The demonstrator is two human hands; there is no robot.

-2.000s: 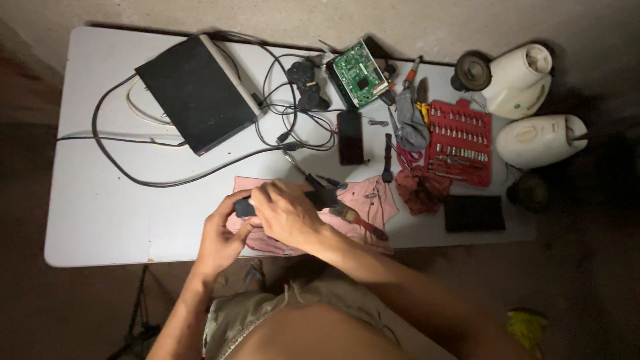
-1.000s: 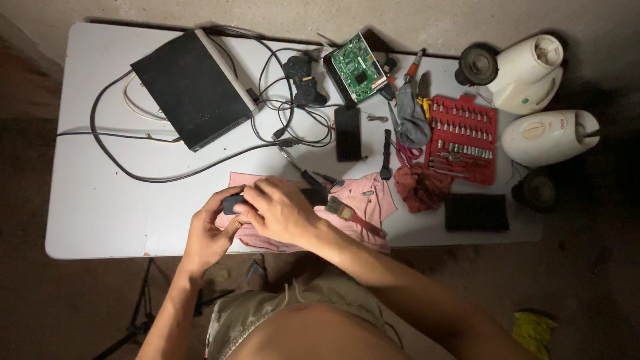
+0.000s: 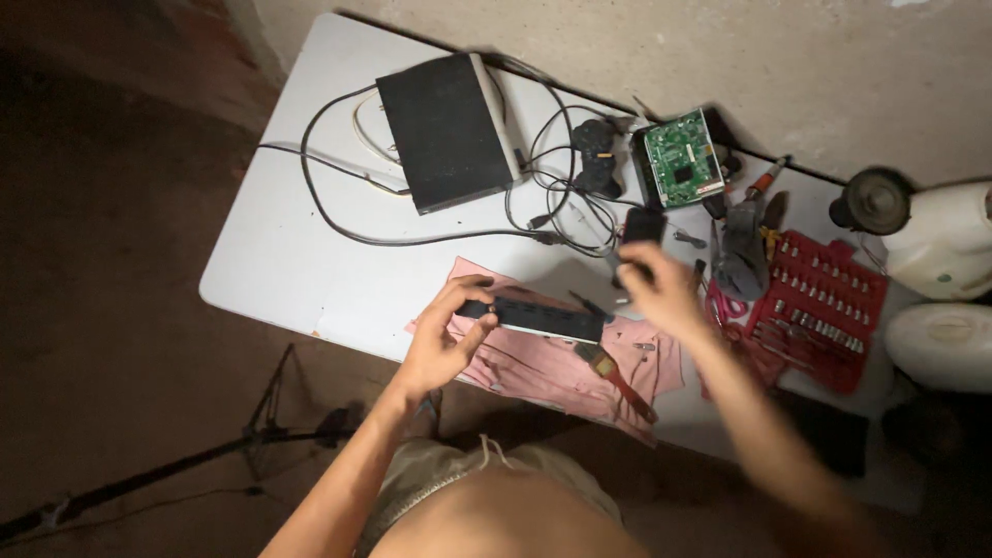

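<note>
My left hand (image 3: 457,329) grips the left end of a long black plastic bar, perhaps a power strip (image 3: 546,320), with a pale lower edge. Under it lies a pink cloth (image 3: 535,372) at the table's near edge. My right hand (image 3: 655,283) is blurred and raised just below the black smartphone (image 3: 643,226); a dark thing shows at its fingertips, and whether it is held is unclear. A paintbrush with a red handle (image 3: 624,387) rests on the cloth below the bar's right end. A small dark tool (image 3: 589,304) lies above that end.
On the white table (image 3: 271,256) are a black device case (image 3: 446,132), looped cables, a game controller (image 3: 598,157) and a green circuit board (image 3: 683,159). To the right are a red socket set (image 3: 818,310), pink-handled scissors (image 3: 727,306), a grey cloth (image 3: 740,260) and white appliance bodies (image 3: 942,240).
My right hand has left the black bar and moved right, toward the phone. My left hand still holds the bar, which now shows lengthwise. The view has shifted and turned.
</note>
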